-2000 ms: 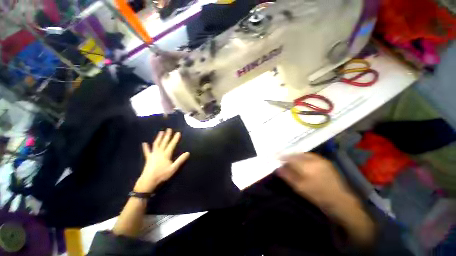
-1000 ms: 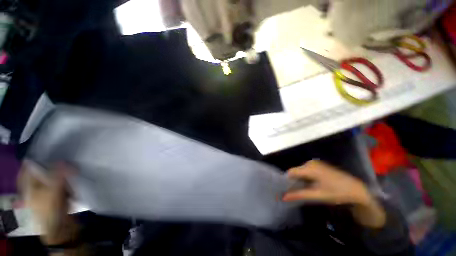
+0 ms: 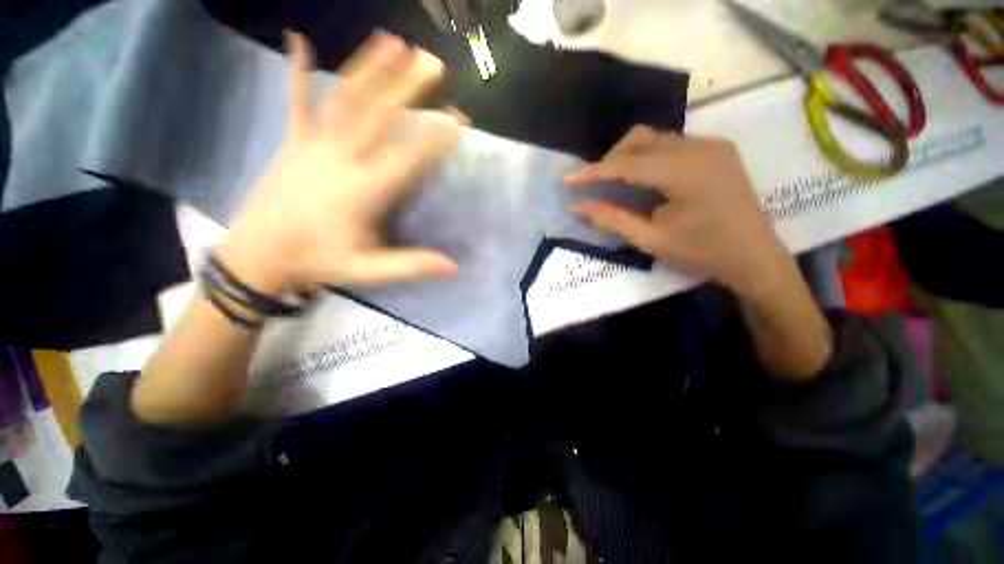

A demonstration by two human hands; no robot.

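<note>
A grey-blue backed facing piece (image 3: 473, 209) with black edges lies over the black fabric panel (image 3: 633, 97), below the presser foot (image 3: 480, 50). My left hand (image 3: 341, 182) is spread over the middle of the facing, fingers apart, somewhat blurred. My right hand (image 3: 688, 204) holds the facing's right end between thumb and fingers. The facing's pointed lower corner lies near the front table edge. Its left part (image 3: 165, 99) spreads to the upper left over black cloth.
Tailor's scissors (image 3: 864, 110) with red and yellow handles lie right of the fabric. Second scissors (image 3: 980, 55) are cut off at the right edge. A printed scale (image 3: 363, 347) runs along the front table edge. Coloured scraps (image 3: 875, 275) lie below at right.
The facing has moved from in front of me up onto the black panel and table. My left hand has moved from its left end to its middle. The view has shifted nearer the front edge.
</note>
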